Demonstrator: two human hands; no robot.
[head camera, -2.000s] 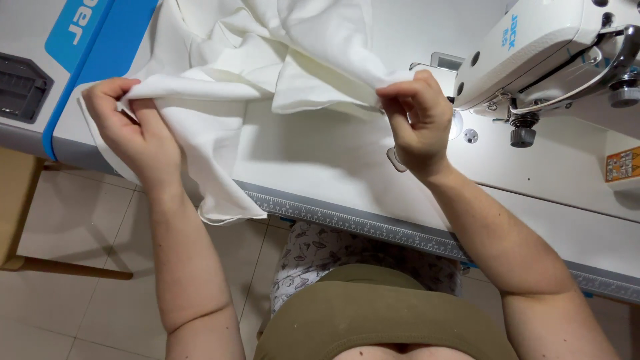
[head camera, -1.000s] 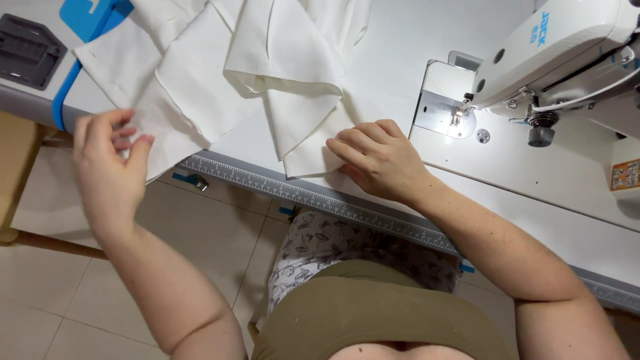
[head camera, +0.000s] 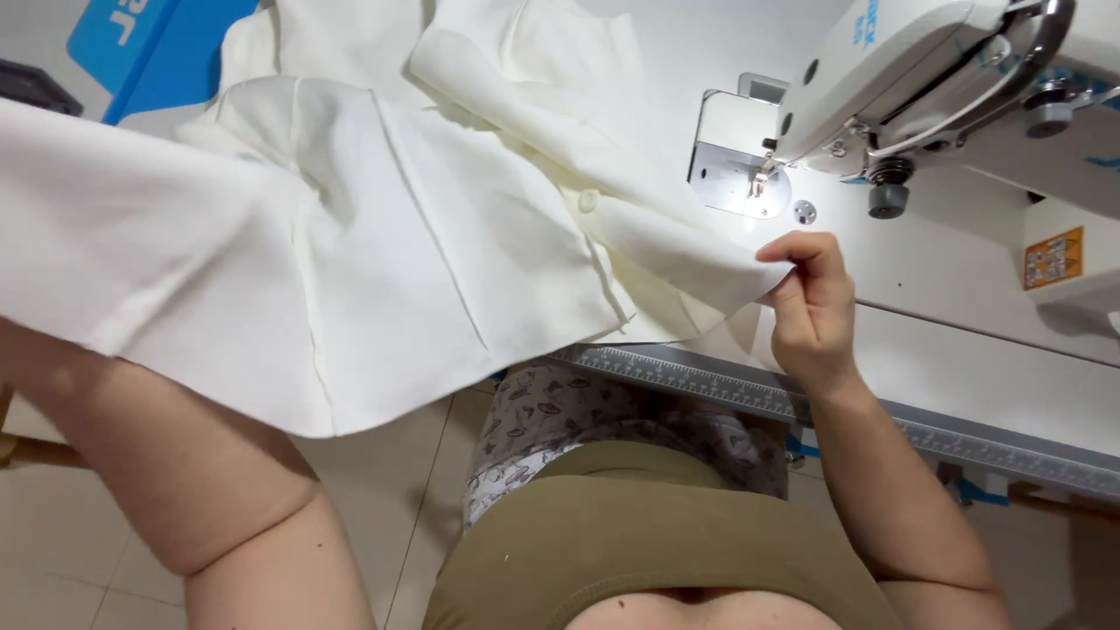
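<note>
A white sewn garment (head camera: 385, 262) with long seams is spread over the sewing table, its lower edge hanging past the front edge. A round white button (head camera: 588, 201) shows near its middle. My right hand (head camera: 814, 306) pinches a corner of the cloth between thumb and fingers, just in front of the sewing machine's needle area. My left forearm reaches under the cloth at the left; the left hand itself is hidden or outside the frame. The industrial sewing machine (head camera: 910, 79) stands at the upper right, with its presser foot (head camera: 759, 182) over the metal needle plate (head camera: 722, 179).
A measuring scale (head camera: 700, 378) runs along the table's front edge. A blue and grey panel (head camera: 166, 61) lies at the upper left. At the right is a white part with an orange label (head camera: 1053, 259). Blue-handled fittings (head camera: 980, 492) sit below the table edge.
The garment has been spread wider to the left, and its button now shows. My left hand has moved left out of sight. My right hand has moved right and now grips a corner.
</note>
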